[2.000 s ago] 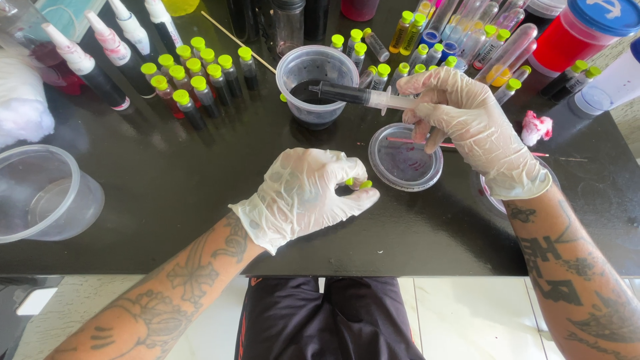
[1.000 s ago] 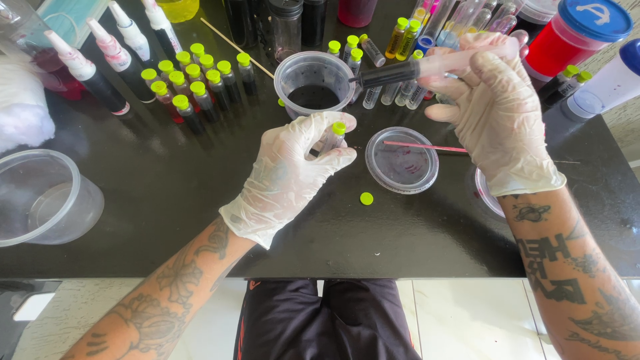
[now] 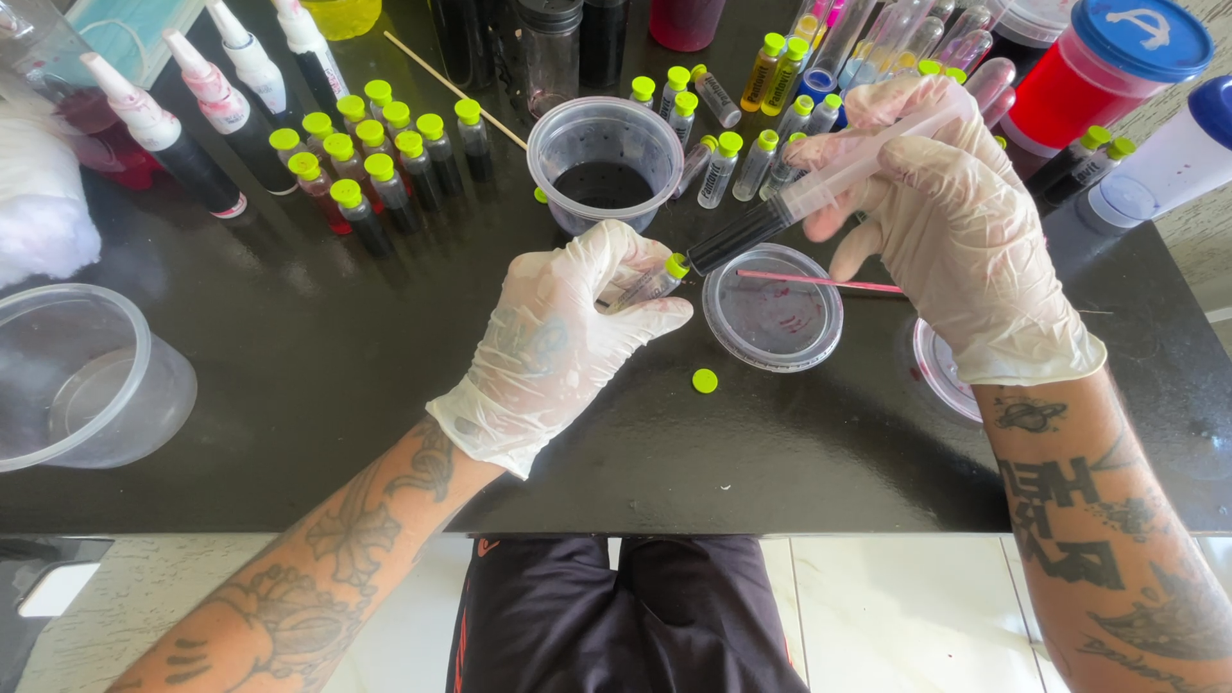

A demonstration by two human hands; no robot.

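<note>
Gloved in white, my left hand (image 3: 568,337) grips a small clear vial (image 3: 654,284) with a green top, tilted up to the right. My right hand (image 3: 948,212), also gloved, holds a plastic syringe (image 3: 746,236) filled with dark liquid. The syringe's front end is at the vial's top; whether it touches cannot be made out. Behind my left hand stands a clear plastic cup (image 3: 606,159) with dark liquid in it. A round clear lid (image 3: 773,308) lies below the syringe, with a pink stick (image 3: 818,281) across it. A loose green disc (image 3: 705,381) lies nearer the table edge.
Green-capped vials (image 3: 382,183) with dark and red liquid stand at left, beside dropper bottles (image 3: 173,144). More vials (image 3: 719,171) are behind the syringe. An empty plastic tub (image 3: 144,404) sits far left. At right are a blue-lidded red container (image 3: 1097,77) and another lid (image 3: 943,371).
The syringe has swung from above the cup down to the vial in my left hand. That vial now leans to the right. The green disc lay in the same place one second ago.
</note>
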